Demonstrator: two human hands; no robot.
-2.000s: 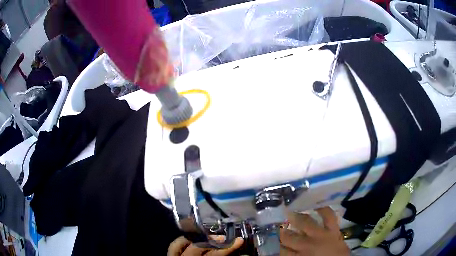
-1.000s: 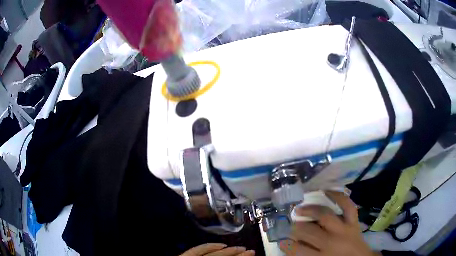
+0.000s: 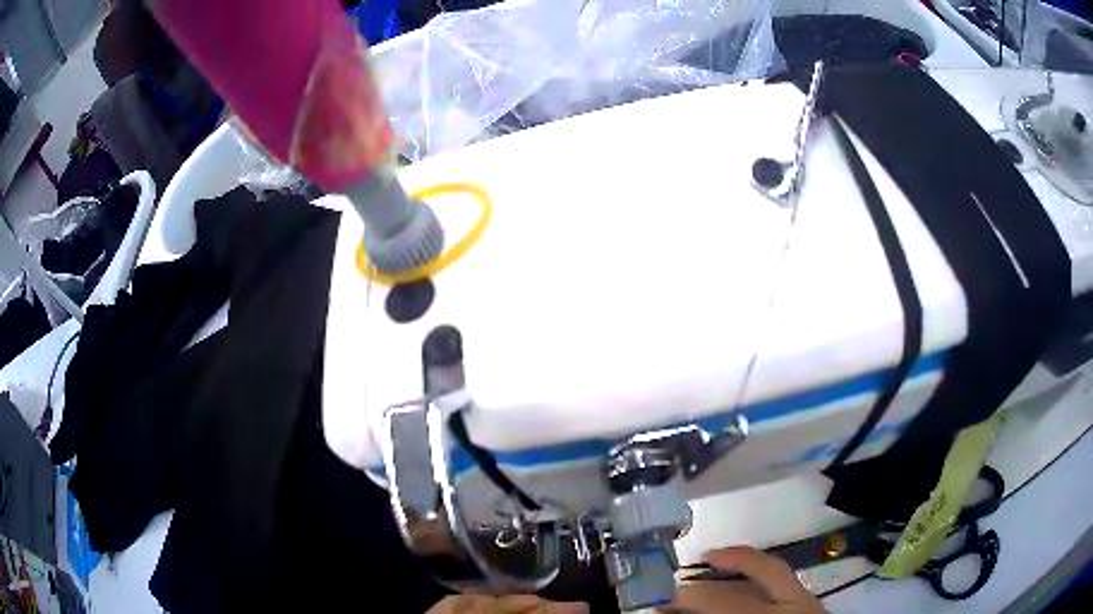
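The white sewing machine head point(image 3: 623, 276) with a blue stripe fills the middle. A black garment piece point(image 3: 252, 444) lies left of it and runs under the needle end. The silver tension dial point(image 3: 647, 510) and the shiny metal guard point(image 3: 420, 462) are on the head's front. My left hand point(image 3: 509, 605) shows only as a strip at the bottom edge, below the guard. My right hand point(image 3: 749, 588) is at the bottom edge, right of the dial, cut off by the edge. The machine hides the needle; what the fingers touch cannot be seen.
Shears point(image 3: 965, 564) with black handles lie at right, crossed by a pale yellow strip point(image 3: 947, 504). Black fabric bands point(image 3: 959, 228) drape over the machine's right end. A pink cone point(image 3: 282, 84) rises top left. A white bin behind holds clear plastic point(image 3: 575, 60).
My right hand has moved down from beside the tension dial towards the bottom edge. My left hand was further up under the guard two seconds ago. The camera view has shifted slightly.
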